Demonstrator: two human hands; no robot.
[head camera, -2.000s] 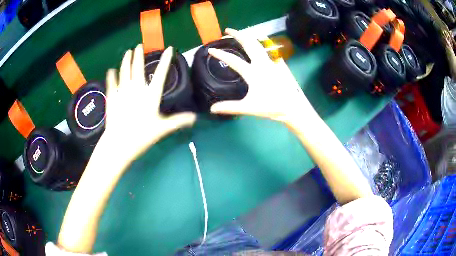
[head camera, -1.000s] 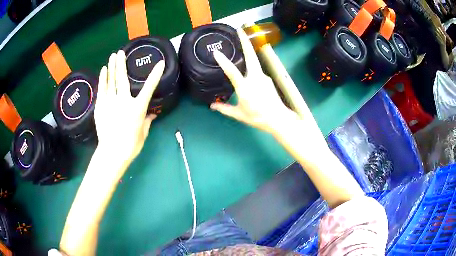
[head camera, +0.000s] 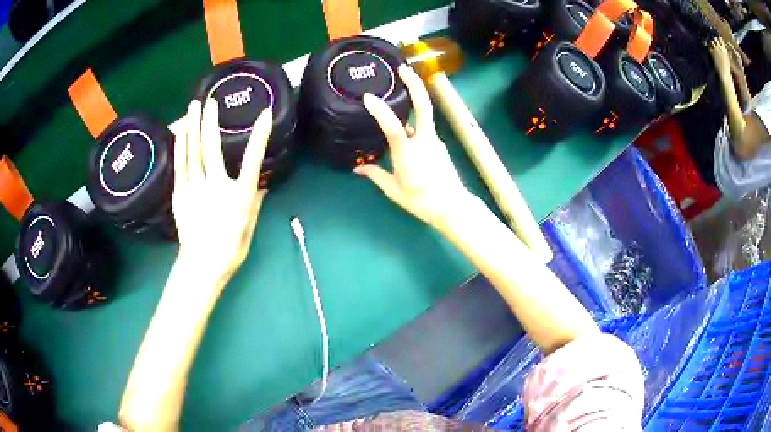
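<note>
My left hand (head camera: 215, 190) lies with spread fingers over the lower left of a black speaker (head camera: 247, 101), fingertips at its top panel. My right hand (head camera: 418, 164) is at the lower right of a second black speaker (head camera: 359, 76), fingers apart, fingertips near its edge. Neither hand visibly closes around a speaker; exact contact is hard to tell. Both speakers stand upright with orange straps (head camera: 224, 32) behind them. A white cable (head camera: 313, 287) lies loose on the green work surface (head camera: 389, 245), its plug pointing towards the speakers.
Two speakers (head camera: 125, 169) with lit rings stand at left. A mallet with amber head (head camera: 433, 57) and wooden handle (head camera: 486, 156) lies right of my right hand, partly behind my forearm. More speakers (head camera: 558, 89) stand at upper right. Blue crates (head camera: 719, 354) are at lower right. Another person's arm (head camera: 734, 101) shows at far right.
My hands have moved lower on the two speakers, uncovering their logos. The mallet handle now shows. The view has shifted, so the speakers and cable appear further left.
</note>
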